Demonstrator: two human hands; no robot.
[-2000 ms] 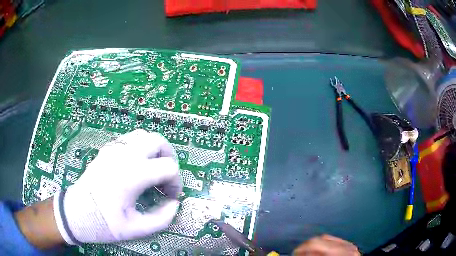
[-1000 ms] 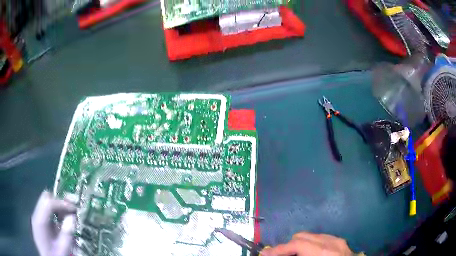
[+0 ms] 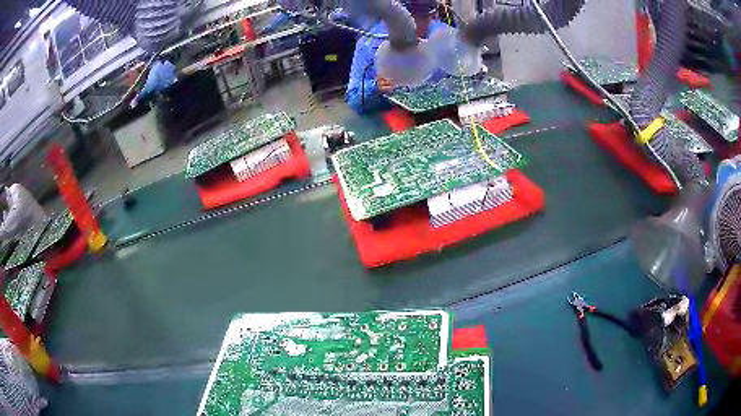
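Note:
The green printed circuit board lies solder side up at the bottom of the picture, its near part cut off by the edge. A piece of its red carrier pad shows at its notched corner. The side cutters lie to its right with handles spread. Beside them is the soldering iron stand with a small yellowish-brown tray, and a blue stick with a yellow end. Neither of my hands is in the picture, and the soldering iron is not in view.
Another board with a silvery heat sink sits on a red pad ahead. More boards stand farther off. A grey hose with a clear funnel, a fan and red-orange posts flank the bench. A person in blue is beyond.
The view has tilted up, so the board sits lower and the line beyond shows. My gloved left hand and my right hand with the soldering iron have left the picture.

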